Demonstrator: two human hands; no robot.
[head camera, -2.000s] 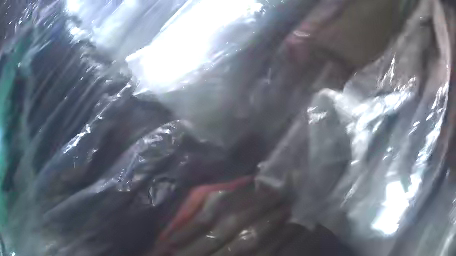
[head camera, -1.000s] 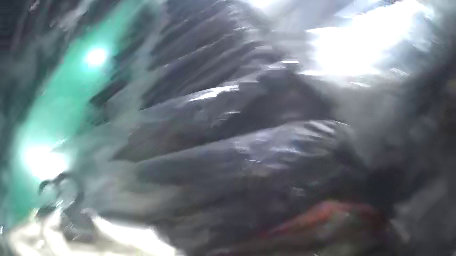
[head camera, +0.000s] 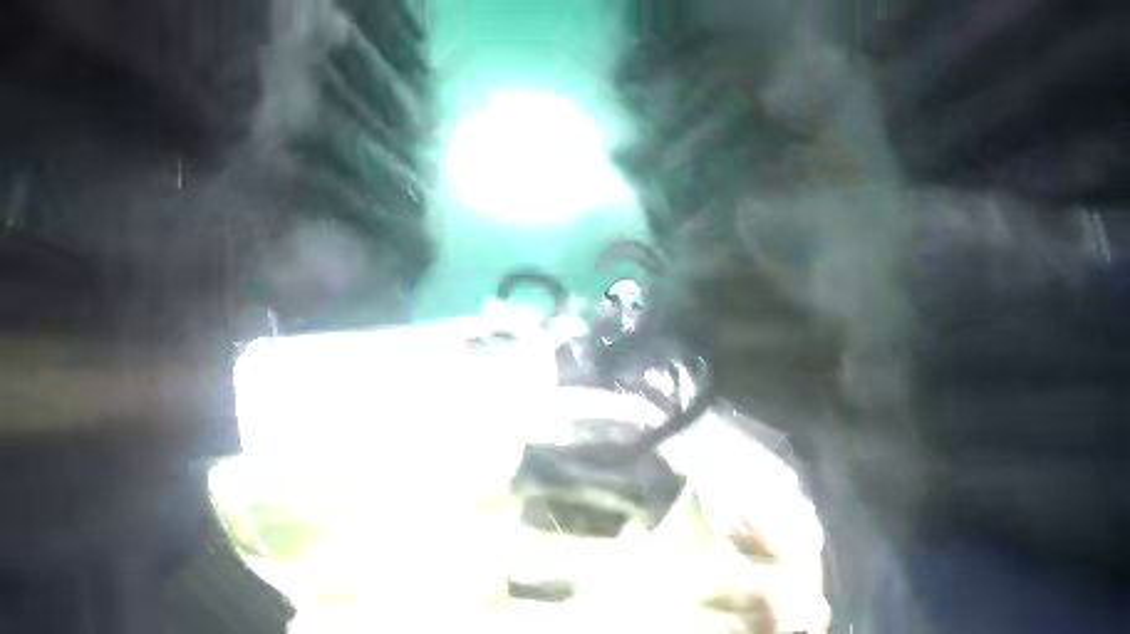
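A cream or white garment (head camera: 744, 495), overexposed and blurred, fills the lower middle in front of me. It has an open collar with a dark area inside the neck. Dark curved hanger hooks (head camera: 533, 287) show above the collar. A bright white block (head camera: 372, 409) on its left is too washed out to tell apart from the garment. No hand can be made out; what holds the garment is hidden or lost in the glare.
A shiny green floor strip (head camera: 533, 50) with a strong white glare runs ahead between two sides. Blurred dark garments (head camera: 359, 136) hang on the left, and more film-covered garments (head camera: 793, 285) hang on the right.
The view has swung left from the hanging wrapped garments to the aisle. The green floor is now central, and the cream garment with hooks has moved from the lower left to the lower middle.
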